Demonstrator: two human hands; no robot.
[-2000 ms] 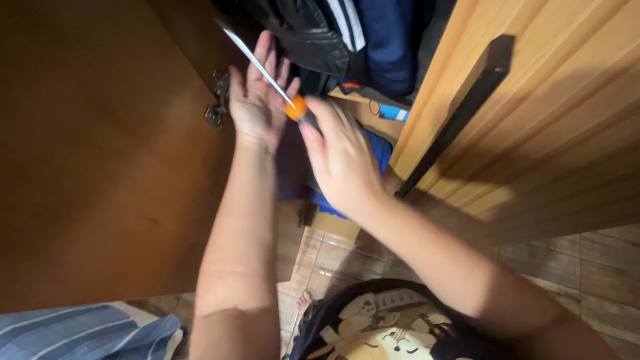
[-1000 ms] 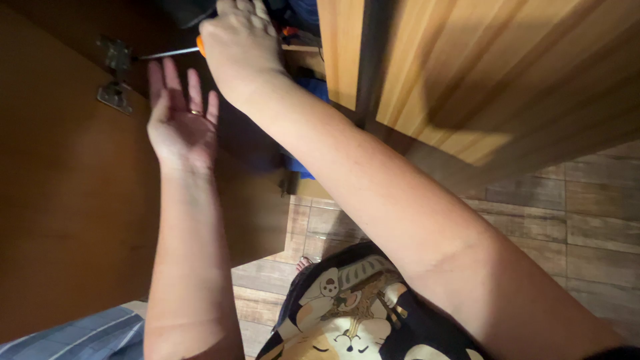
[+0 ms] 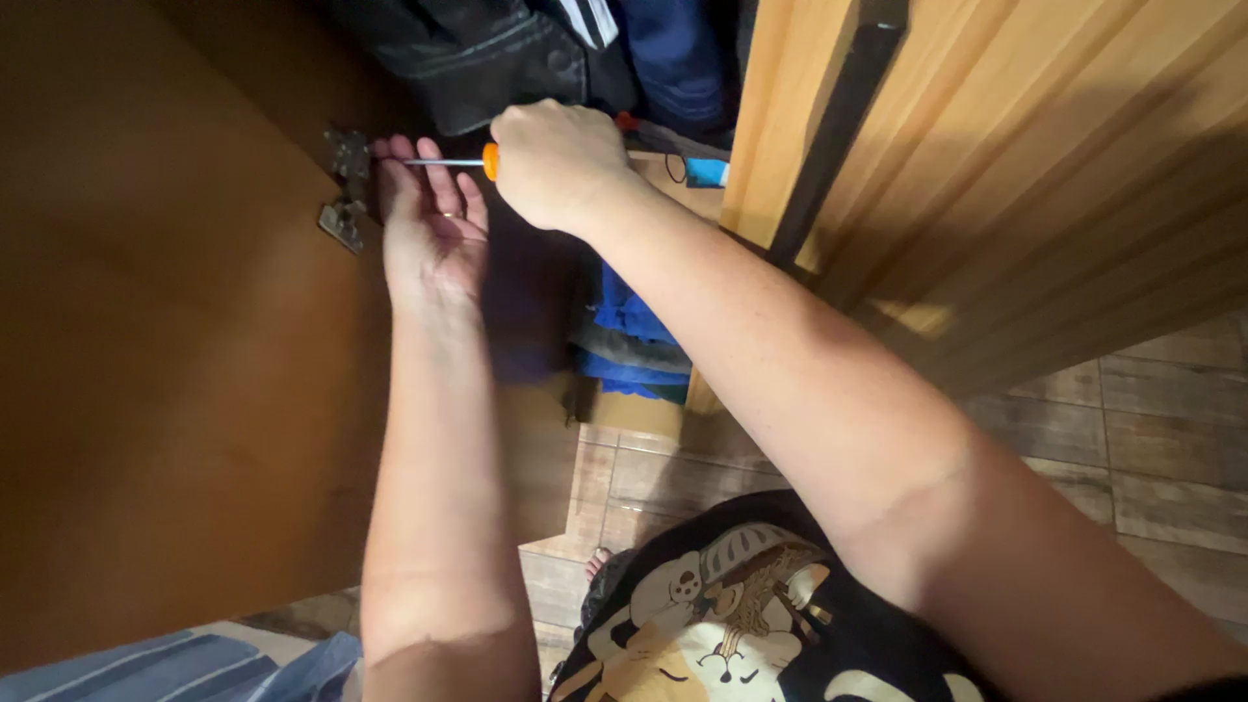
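Note:
My right hand (image 3: 561, 166) is closed around the handle of a screwdriver (image 3: 444, 162), whose orange collar shows beside the fist. The metal shaft points left toward a metal cabinet hinge (image 3: 348, 161) on the wardrobe side. Palm up, my left hand (image 3: 434, 219) lies beside the hinge, its fingers around the shaft's far end. The tip is hidden behind the thumb and fingers, and whether they grip it is unclear. Just below is the hinge's other metal part (image 3: 341, 226), at the brown door (image 3: 175, 370).
Dark jackets (image 3: 487, 63) hang behind my hands. Folded blue clothes (image 3: 634, 341) lie on a low shelf, and a small light-blue item (image 3: 706, 173) sits higher up. A ribbed wooden door (image 3: 1014, 146) with a long black handle (image 3: 838, 127) stands at right, above tiled floor (image 3: 1150, 419).
Two seconds ago the screwdriver pointed up and left over my open left palm. Since then, it has swung level toward the hinge, and my left fingers have come up beside its shaft.

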